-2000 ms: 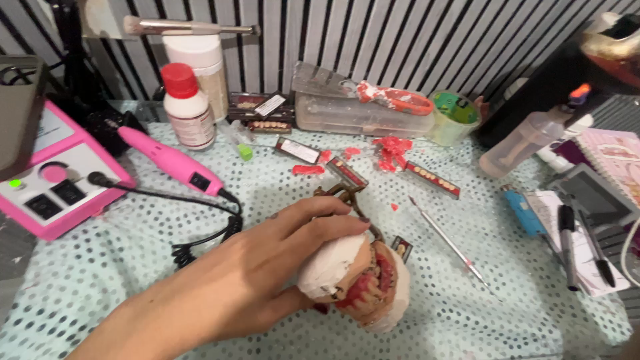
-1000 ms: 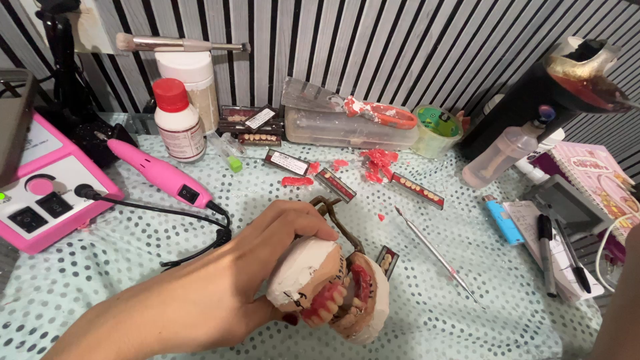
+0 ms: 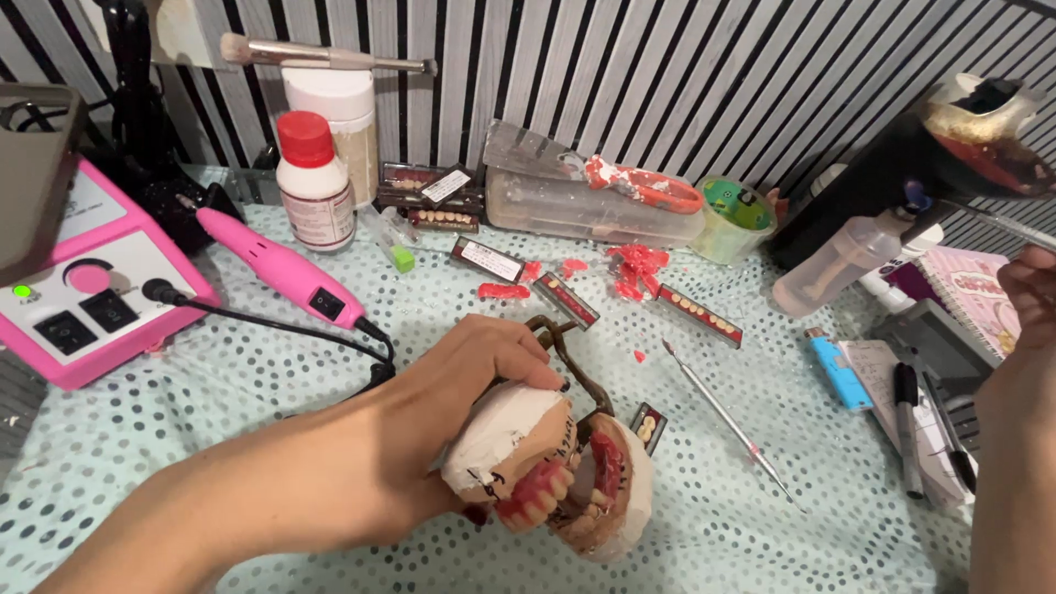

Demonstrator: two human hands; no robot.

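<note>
My left hand (image 3: 470, 396) grips the upper plaster cast (image 3: 507, 437) of a hinged dental articulator. Pink wax with artificial teeth (image 3: 536, 495) lines this cast. The lower cast (image 3: 627, 495) also bears pink wax and teeth and hangs apart from the upper one, joined by the brass-coloured metal hinge frame (image 3: 577, 371). At the right edge, my right hand (image 3: 1031, 289) holds a slim metal instrument (image 3: 1002, 223), its tip at the flame of a spirit burner (image 3: 920, 198) made from a translucent bottle. A double-ended wax carver (image 3: 730, 421) lies on the dotted cloth.
Red wax scraps (image 3: 635, 268) and cards of artificial teeth (image 3: 700, 315) lie behind the casts. A pink handpiece (image 3: 276, 264) and its control box (image 3: 99, 280) are at left. A red-capped bottle (image 3: 315, 181) stands behind. A blue lighter (image 3: 839, 369) and markers (image 3: 907, 429) lie right.
My right hand has come into view at the right with the metal instrument. My left hand still holds the articulator, whose casts have tilted and now gape wider than two seconds ago.
</note>
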